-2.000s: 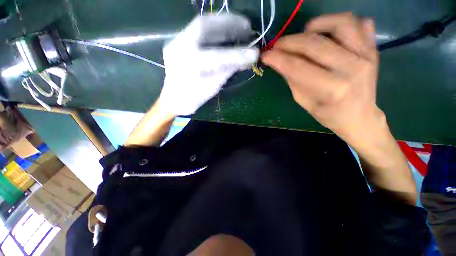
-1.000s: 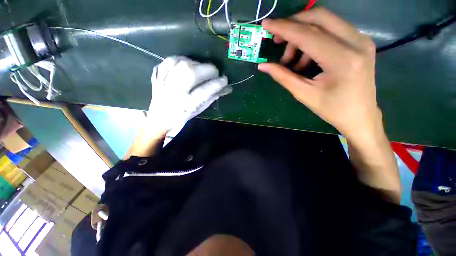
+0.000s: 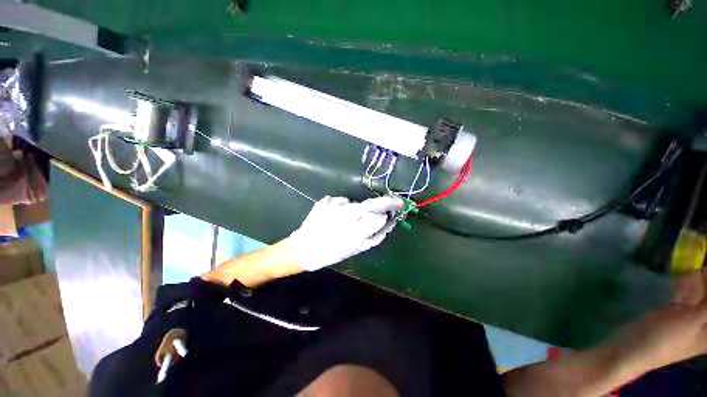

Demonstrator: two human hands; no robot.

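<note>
My left hand, in a white glove, holds the small green circuit board near the bench's front edge. The gloved fingers cover much of the board. Red lead wires and thinner white wires join the board to a long white tubular unit with a black collar. The black power cord runs right from the board. Silvery solder wire runs from the reel to the glove. My bare right hand is at the right edge, blurred and mostly cut off, so its fingers cannot be made out.
The solder reel stands on the bench at left, with white cord loops below it. A yellow block and dark items are at the far right. A brighter green surface lies along the back. Cartons are at lower left.
The view has shifted, showing the tubular unit and more bench. My right hand has let go of the board and moved far right. My left hand now holds the board.
</note>
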